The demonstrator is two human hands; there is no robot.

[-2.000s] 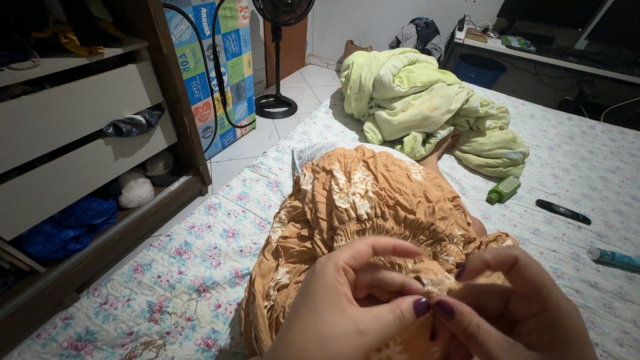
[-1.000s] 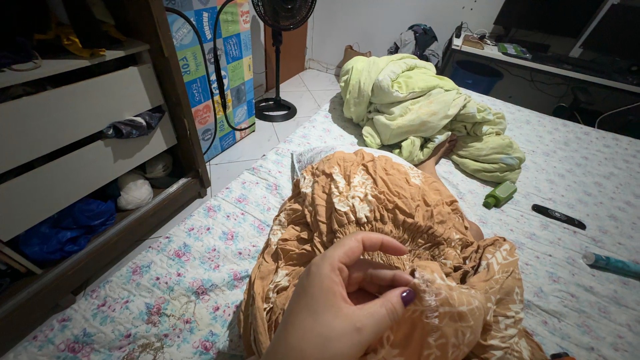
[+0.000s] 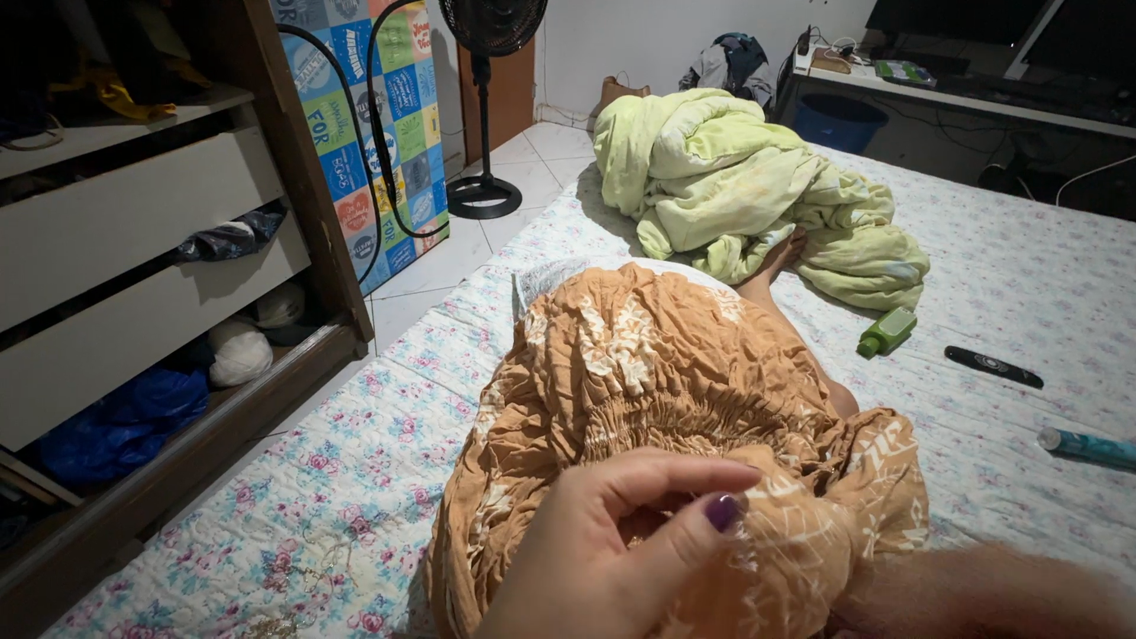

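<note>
An orange-brown garment [image 3: 692, 355] with white print and a gathered, shirred band lies bunched over my lap, its near part raised in a fold. My left hand [image 3: 648, 532], with purple nail polish, pinches the fabric between thumb and forefinger near a pale frayed edge. Low at the right, my right hand [image 3: 887, 595] is blurred and partly behind the raised cloth; its fingers are hidden, and whether it holds anything does not show.
A floral quilt [image 3: 355, 497] covers the bed. Beyond the garment are a bare leg, a bundled green blanket [image 3: 710, 169], a green bottle [image 3: 887, 332], a black oblong object [image 3: 993, 366] and a teal tube [image 3: 1087, 446]. Left stands an open drawer unit [image 3: 133, 231]; a fan [image 3: 484, 191] is behind.
Two seconds ago both hands met at the fabric with fingertips together. One second ago my right hand was out of sight; now it shows low at the right. My left hand has stayed at the cloth.
</note>
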